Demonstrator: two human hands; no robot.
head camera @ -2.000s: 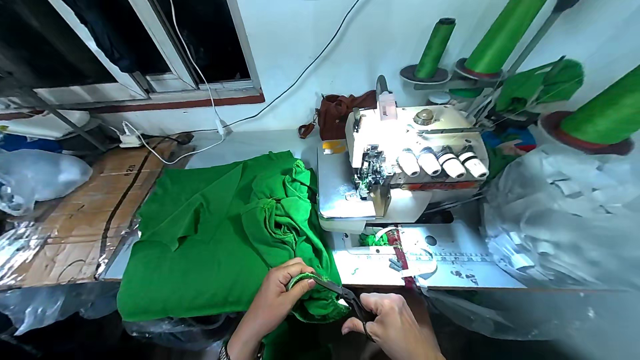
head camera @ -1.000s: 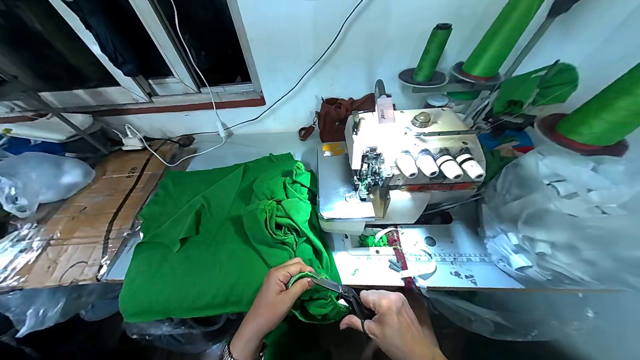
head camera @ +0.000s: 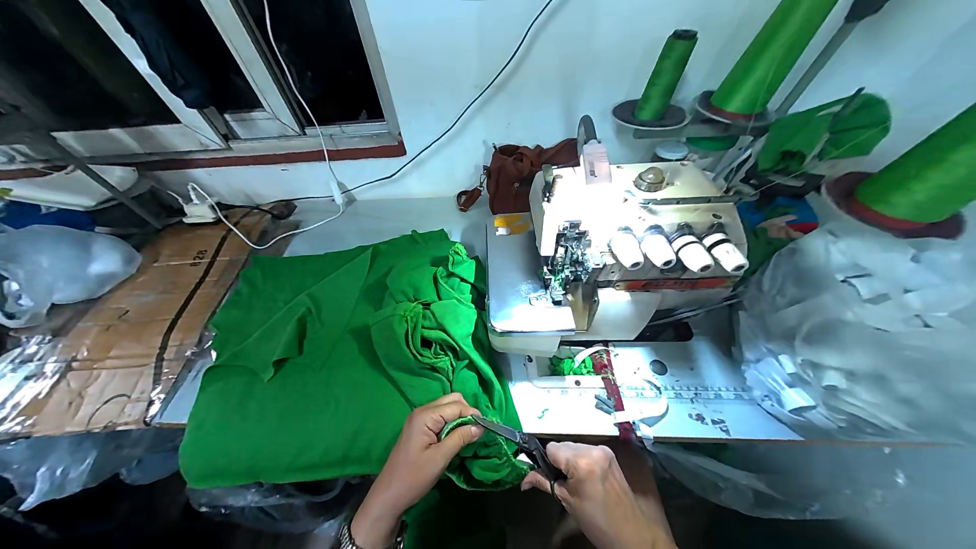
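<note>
Green knit fabric [head camera: 305, 381] lies in a layered, partly bunched pile on the table, its near end hanging over the front edge. My left hand [head camera: 431, 450] pinches a stitched edge of that fabric between thumb and fingers. In my right hand [head camera: 598, 484] are dark-handled scissors [head camera: 526, 442], their blades pointing left along the same edge, with the tip near my left fingertips. Whether the blades are parted is hard to see. An overlock sewing machine [head camera: 640, 229], brightly lit, stands just beyond and right of my hands.
Green thread cones [head camera: 665, 80] stand behind the machine. A clear plastic bag [head camera: 862, 328] of white pieces is at the right. A brown bag [head camera: 518, 175] rests by the wall. Flattened cardboard [head camera: 145, 320] lies at the left, and a white cable [head camera: 305, 229] crosses the table's back.
</note>
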